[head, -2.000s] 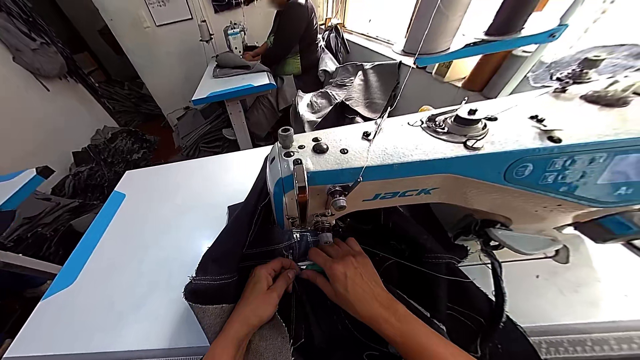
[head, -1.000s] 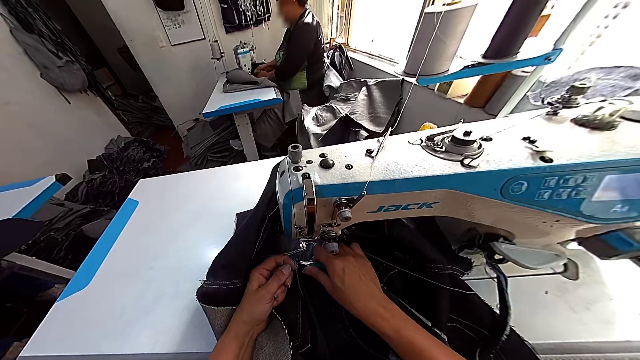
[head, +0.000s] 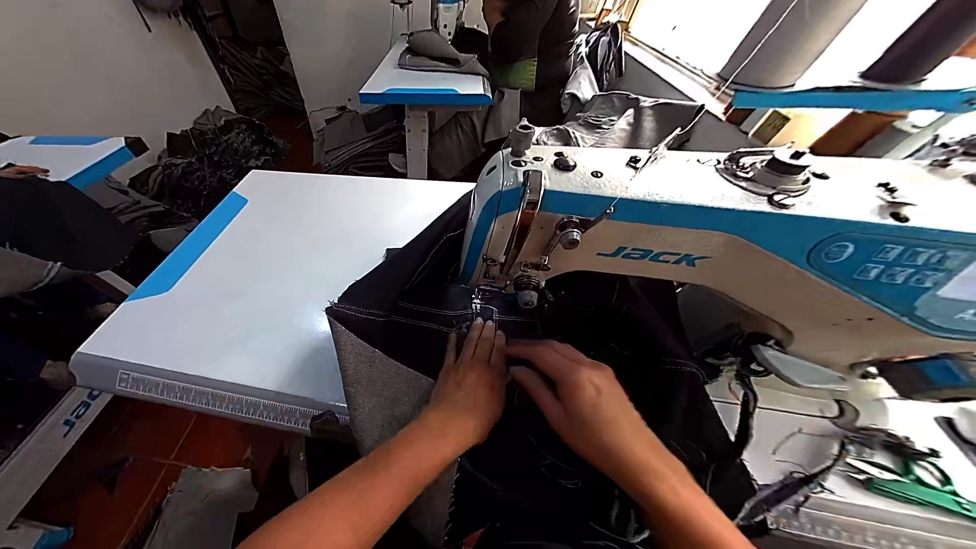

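Observation:
A dark denim garment [head: 412, 305] with pale stitching lies under the presser foot of a Jack sewing machine [head: 656, 244]. My left hand [head: 473, 381] rests flat on the denim just in front of the needle area, fingers extended close together, pressing the cloth. Beside it, my right hand [head: 568, 377] touches the same cloth with bent fingers, its index finger reaching toward the left fingertips. The paler inner side of the fabric shows left of my left hand. Whether the right fingers pinch the cloth is hidden.
Green-handled scissors [head: 919, 484] lie at the right beside fabric scraps. The white tabletop [head: 305, 274] extends left, with a ruler strip along its front edge. Another person [head: 534, 61] is at a second sewing table behind; a co-worker's hand [head: 23, 171] shows at far left.
My left hand has gone from pinching at the cloth to lying flat on it before the needle. The view has moved downward, bringing the scissors into sight.

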